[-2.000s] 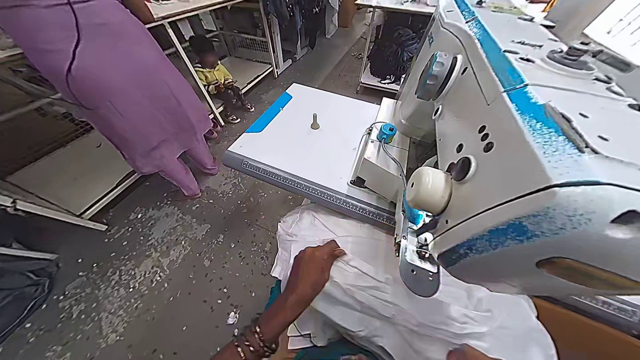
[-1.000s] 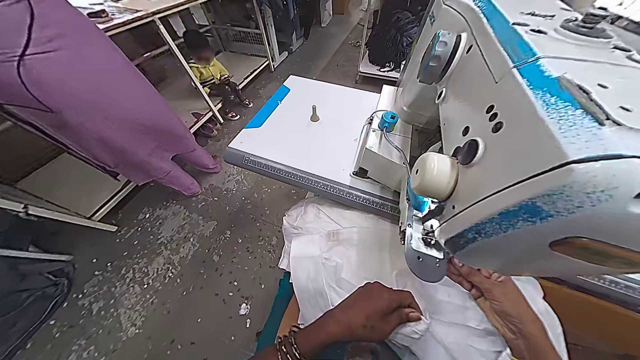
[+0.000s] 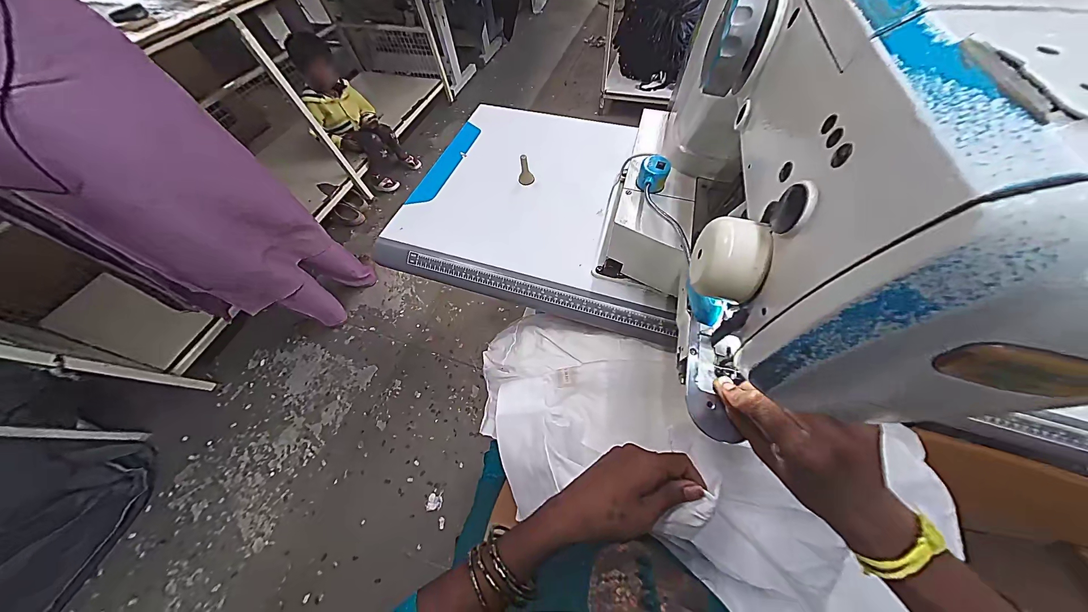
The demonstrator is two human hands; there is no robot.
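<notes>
White fabric (image 3: pixel 586 408) drapes below and in front of an industrial sewing machine (image 3: pixel 901 221). My left hand (image 3: pixel 633 493), with bangles at the wrist, pinches a fold of this fabric between thumb and fingers. Up at the tip of the machine's narrow grey arm (image 3: pixel 712 408), under the needle area, are the fingertips of my right hand (image 3: pixel 799 459), which has a yellow band at the wrist. Whether they hold anything there cannot be made out. A lamp glows beside the needle area, below a round cream knob (image 3: pixel 731 259).
The machine's white table (image 3: pixel 518 212) with a printed ruler edge extends left, a small peg (image 3: pixel 525 170) on it. A person in purple clothing (image 3: pixel 153 161) stands at left. Behind, a small person in a yellow top (image 3: pixel 340 110) sits on a rack shelf (image 3: pixel 297 170). Dark cloth (image 3: pixel 68 501) lies lower left.
Two seconds ago my left hand lay flatter on the fabric and my right hand was low at the frame's edge. The right hand has since risen to the tip of the machine's arm.
</notes>
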